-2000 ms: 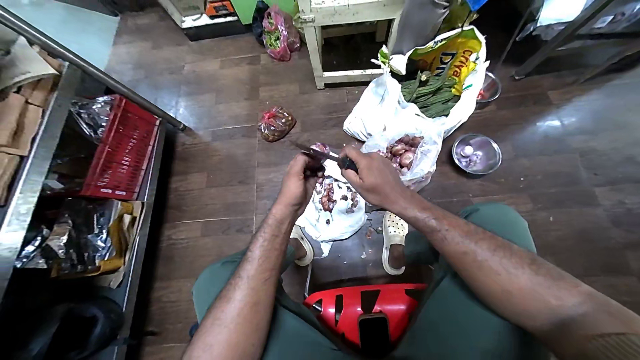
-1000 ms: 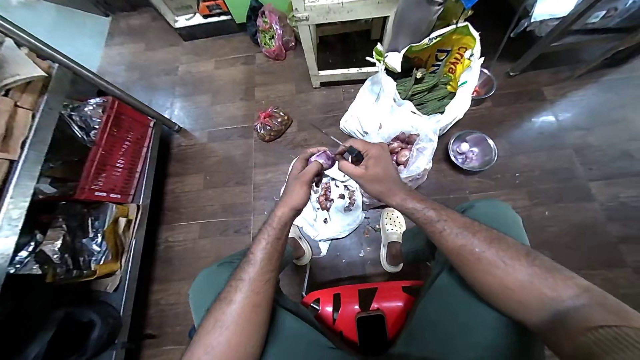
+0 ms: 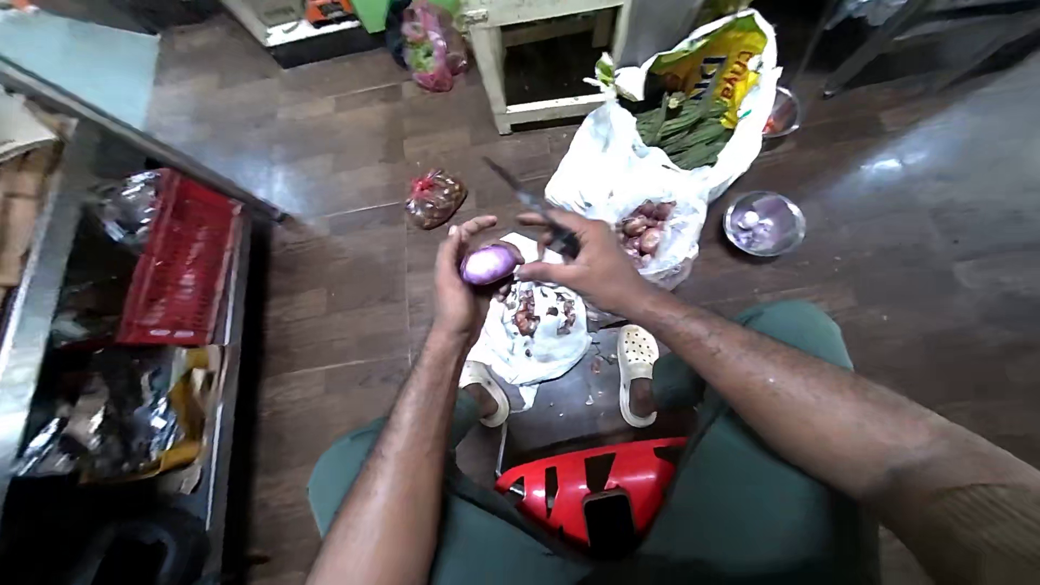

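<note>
A purple red onion (image 3: 488, 265) sits in my left hand (image 3: 461, 284), its skin smooth and shiny. My right hand (image 3: 589, 264) holds a dark-handled knife (image 3: 520, 185), its blade pointing up and to the left, while the thumb reaches the onion's right side. Below both hands, onion skins and scraps (image 3: 528, 317) lie on a white plastic bag (image 3: 532, 357) on the floor. Beside my right hand, an open clear plastic bag holds small red onions (image 3: 647, 230). A steel bowl (image 3: 800, 231) farther right contains several peeled onions (image 3: 754, 227).
A large white sack (image 3: 597, 154) with long green vegetables (image 3: 686, 134) stands ahead, a second bowl (image 3: 782, 112) behind it. A tied bag (image 3: 435, 198) lies on the floor. A metal shelf with a red crate (image 3: 183, 260) is at left. A red plastic stool (image 3: 561, 487) is between my legs.
The fingers of my left hand have spread more around the onion. The knife is still in my right hand, its blade away from the onion.
</note>
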